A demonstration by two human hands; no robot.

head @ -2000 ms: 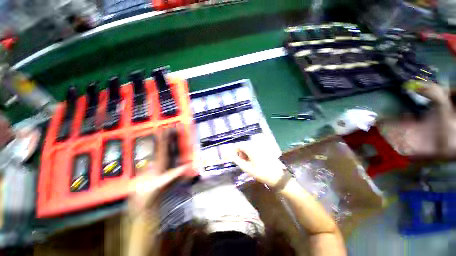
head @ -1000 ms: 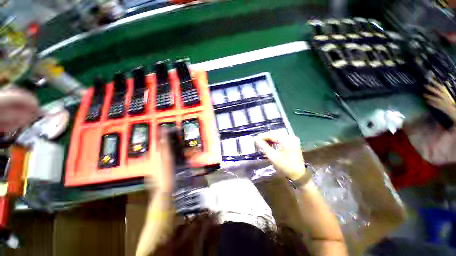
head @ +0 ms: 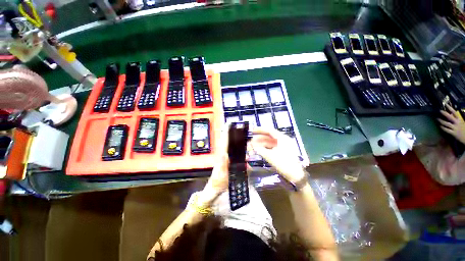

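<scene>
An open flip phone, dark screen half up and number keys down, is held above my lap. My left hand grips it from its left side, partly behind it. My right hand is at the right edge of the screen half, fingertips near it; whether it holds a lens or film cannot be told. The red phone tray holds a back row of open flip phones and a front row of closed ones. The white-edged lens tray lies right of it, partly hidden by my hands and the phone.
Tweezers lie right of the lens tray. Beyond is a black phone tray with phones. A small white device is at the bench edge. A cardboard box with clear plastic is below. A pink fan stands left. Another person's hand is far right.
My left hand has moved right, from the red tray's front edge to above my lap, with the open phone now clearly shown. My right hand has come to the phone's screen half. The view has steadied.
</scene>
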